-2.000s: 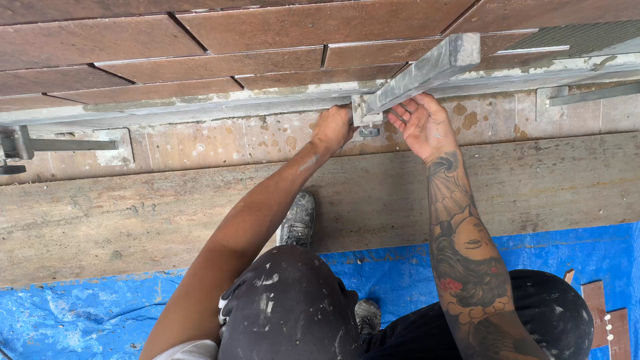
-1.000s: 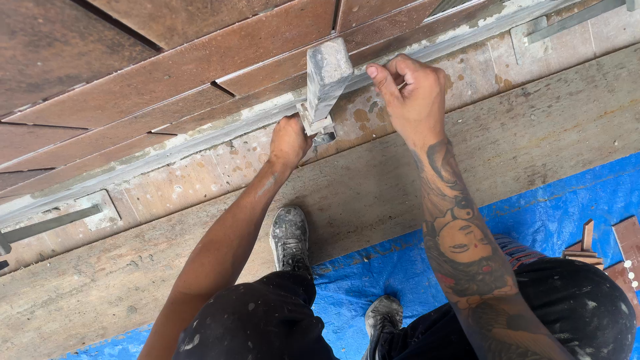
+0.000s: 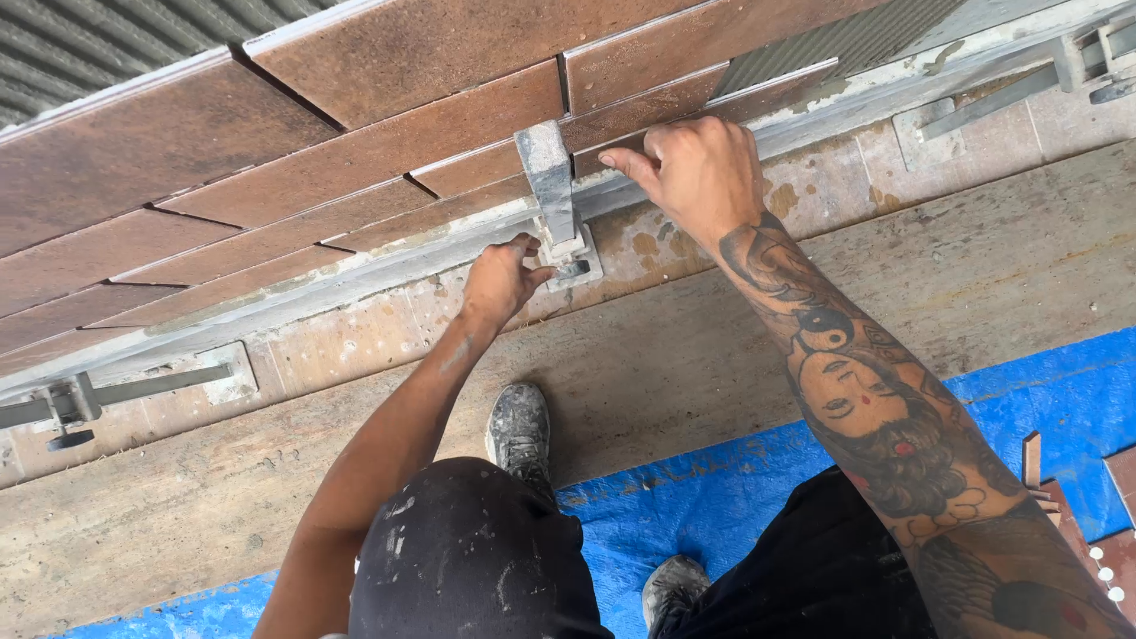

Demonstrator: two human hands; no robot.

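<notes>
A grey, mortar-stained metal clamp or bracket stands at the foot of the tiled wall, with a dark round knob at its lower end. Left of the knob is my left hand, its thumb and forefinger apart close beside it; whether the thumb touches the bracket is unclear. My right hand is raised to the right of the bracket, fingers curled and thumb pointing left, in front of the lowest brown tiles. Its palm side is hidden, and nothing shows in it.
Similar clamps stand at left and far right. Ribbed grey adhesive shows on the wall. A long plank runs below, beside a blue tarp with tile pieces at right. My shoe rests on the plank.
My right hand was close beside the bracket two seconds ago and has moved away to the right and up. My left hand's thumb and forefinger now show apart. The view has turned and shifted.
</notes>
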